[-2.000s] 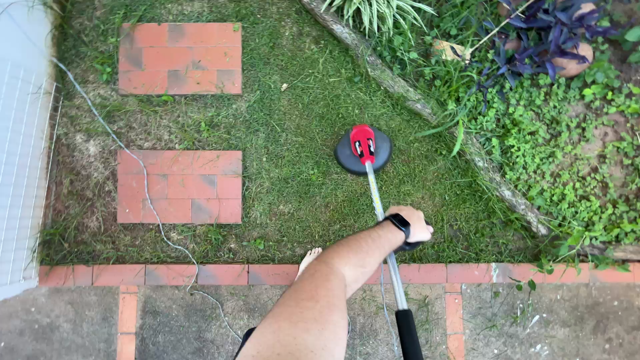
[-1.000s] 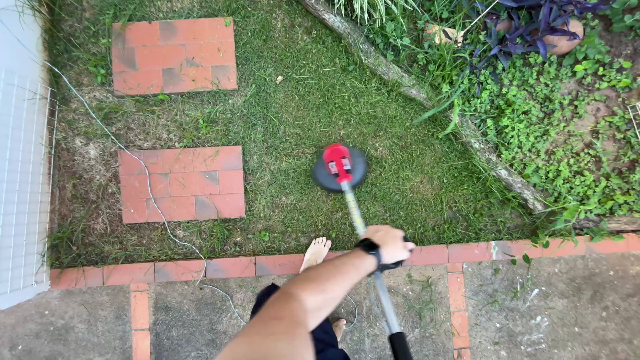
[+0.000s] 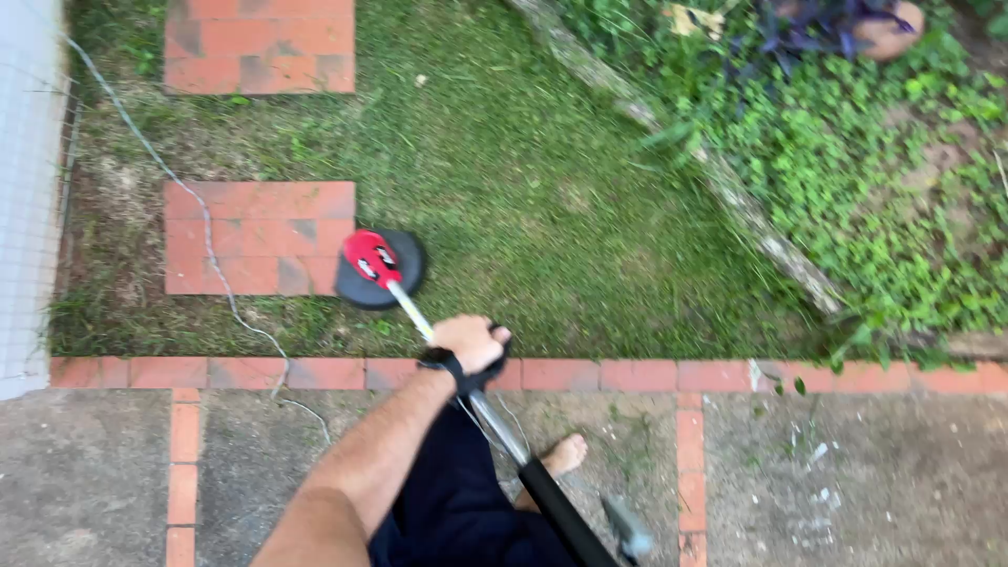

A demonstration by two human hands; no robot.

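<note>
My left hand (image 3: 471, 344) is closed on the front handle of a string trimmer, with a black band around the wrist. The trimmer's red motor head (image 3: 372, 256) and round dark guard (image 3: 382, 269) are over the right edge of the lower brick paver pad, partly above grass. From there the metal shaft (image 3: 500, 429) slants down to the right into a black tube (image 3: 563, 512), which leaves the frame at the bottom. My right hand is out of view.
A pale cord (image 3: 209, 236) crosses the lower paver pad (image 3: 236, 228) and brick edging (image 3: 244, 372). Another paver pad (image 3: 264, 47) is above. Right of the grass (image 3: 512, 197), a log (image 3: 748, 209) borders plants. A bare foot (image 3: 568, 454) stands on concrete; a grey object (image 3: 626, 528) is blurred.
The trimmer head has swung left across the grass to the lower paver pad, and my left hand has moved left with it, still holding the handle.
</note>
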